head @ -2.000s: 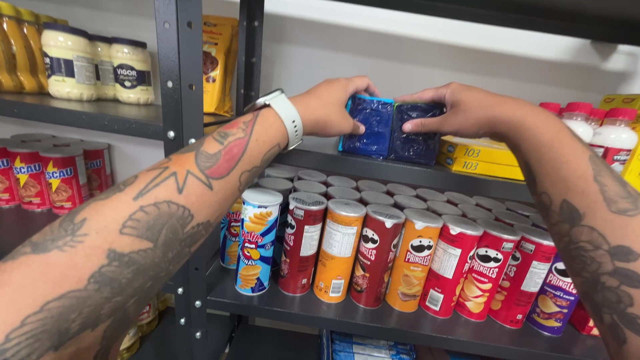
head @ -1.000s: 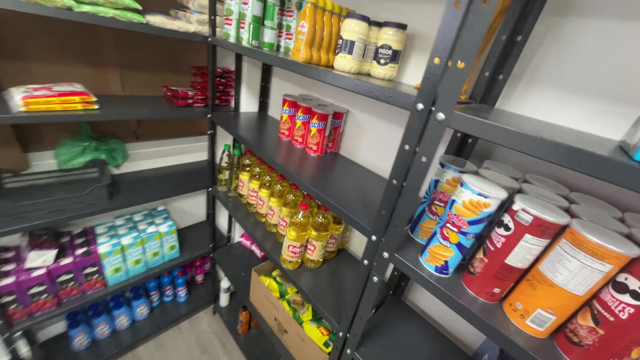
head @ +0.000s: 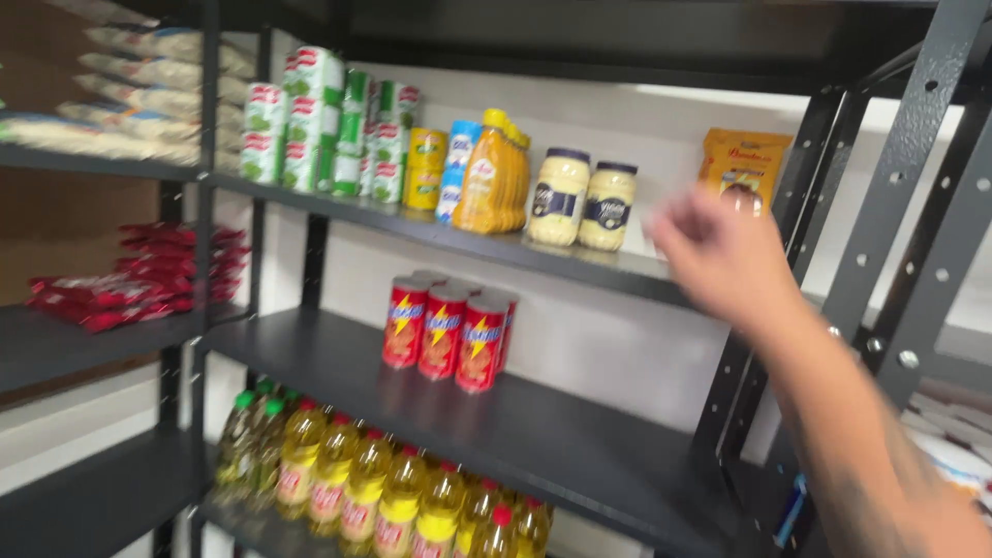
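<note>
My right hand [head: 717, 248] reaches in from the right, blurred, its fingers partly curled. It is in front of the upper shelf, between the mayonnaise jar [head: 608, 206] and the orange packet [head: 744, 167], which it partly covers. Whether anything is between the fingers cannot be told. A second mayonnaise jar [head: 558, 198] stands left of the first, beside a row of yellow mustard-coloured squeeze bottles [head: 487, 182]. Red cans [head: 442, 329] stand grouped on the shelf below. My left hand is out of view.
A perforated metal post [head: 891, 186] rises right of my hand. Green-and-white cans [head: 310, 120] are stacked at the left of the upper shelf. Oil bottles [head: 360, 480] line the lower shelf. Red packets [head: 116, 291] and pale bags [head: 155, 74] lie on the left rack.
Both hands held dark blue packages above the chip cans two seconds ago; neither hand showed one second ago. My right hand is now in view by the upper shelf. The view has swung left.
</note>
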